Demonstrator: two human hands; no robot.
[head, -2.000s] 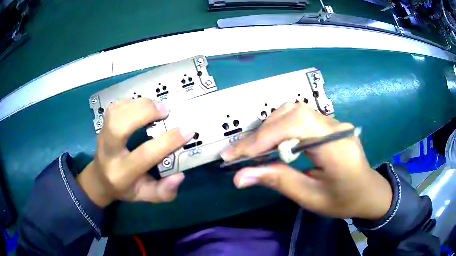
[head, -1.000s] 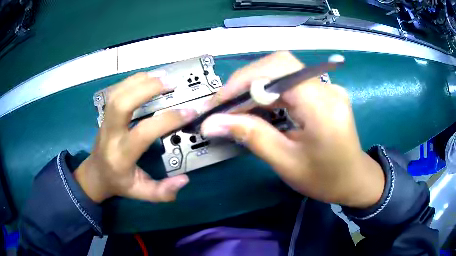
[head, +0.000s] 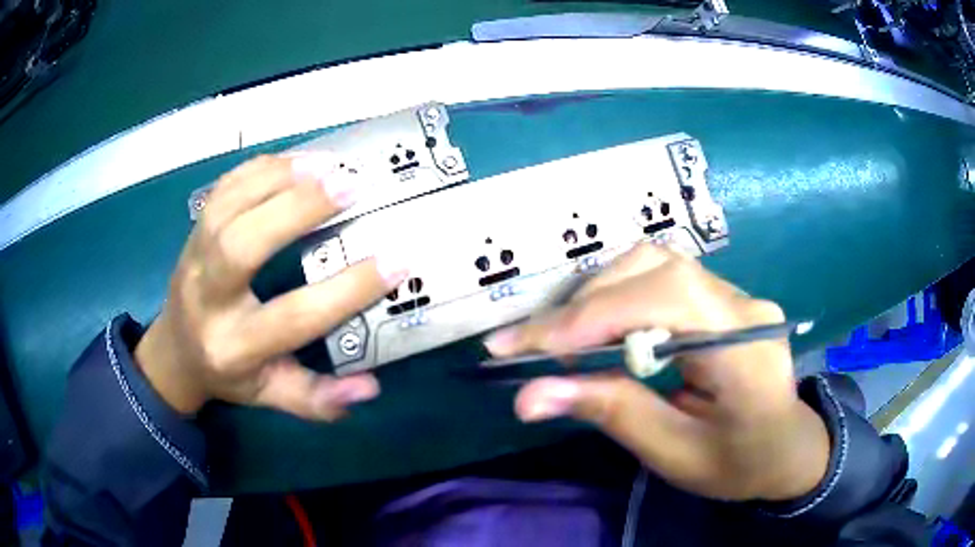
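The front carrier fixture (head: 535,224) lies slanted in front of me, a silver-grey plate with repeated groups of dark round holes and a short slot. The rear carrier fixture (head: 374,160) lies behind it to the left, partly under my left fingers. My left hand (head: 257,288) rests spread at the front fixture's left end, a fingertip by the leftmost hole group, the thumb at its near edge. My right hand (head: 663,363) holds dark tweezers (head: 716,339) with a pale band. Their tips point left, just off the fixture's near edge. I cannot make out any component at the tips.
The fixtures lie on a glossy green worktop (head: 834,235). A white edge strip (head: 353,98) curves behind them. Beyond it are a silver guide rail (head: 577,26) and dark machine parts at the upper right. A blue object (head: 887,337) shows at the right below the worktop.
The right hand and tweezers went left over the front fixture's left hole group, then came back right and towards me, uncovering the hole groups. The left hand stays at the left end.
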